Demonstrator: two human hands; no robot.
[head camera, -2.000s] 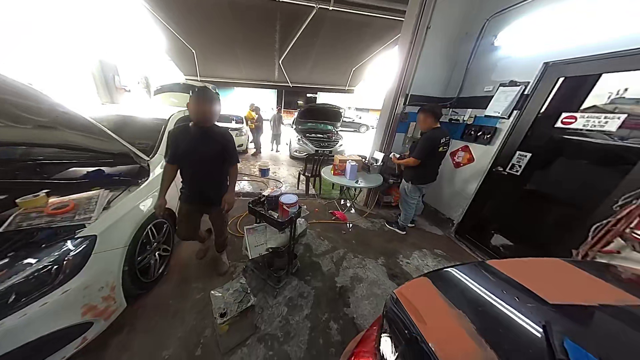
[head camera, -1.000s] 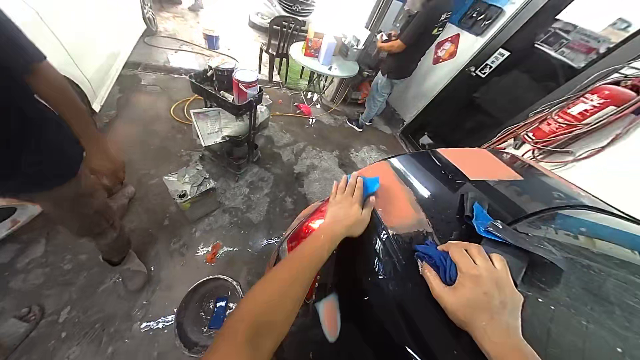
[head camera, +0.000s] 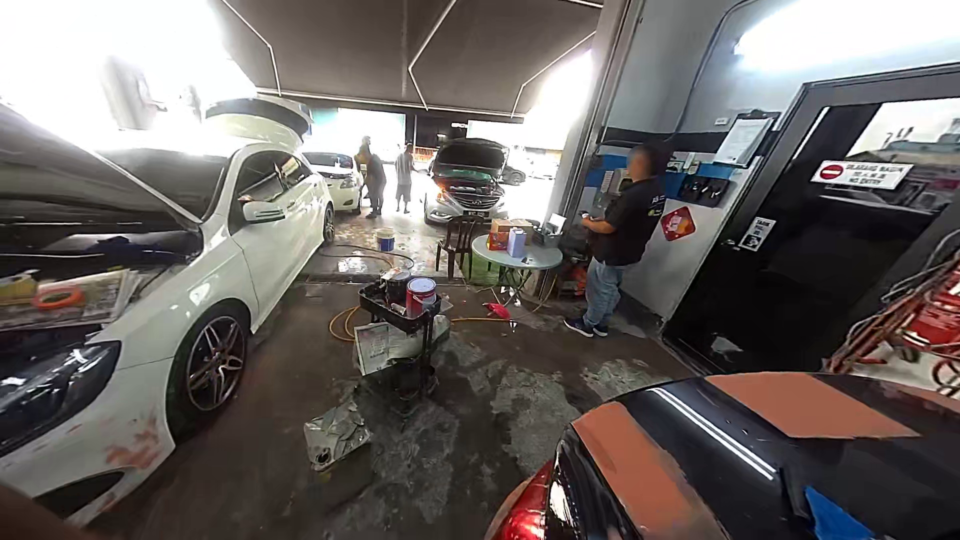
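Neither my left hand nor my right hand can be made out in the head view, so what they hold is hidden. At the lower right lies the dark body of a car (head camera: 720, 435) with orange-brown patches (head camera: 645, 472) on its panels. Its red tail light (head camera: 529, 506) shows at the bottom edge. A piece of blue material (head camera: 836, 516) rests on the dark panel beside a black strip. A small, blurred, pale spot at the bottom edge cannot be identified.
A black cart (head camera: 401, 315) holds a paint can (head camera: 421, 296). A flattened metal can (head camera: 337, 435) lies on the floor. A white car (head camera: 277, 240) stands left, its hood raised. A person (head camera: 626, 232) stands beside a round table (head camera: 517, 255). A hose (head camera: 341, 322) crosses the floor.
My hands, on the dark car with blue cloths one second ago, are out of view as the view has tilted up. The person walking by the white car two seconds ago is no longer there.
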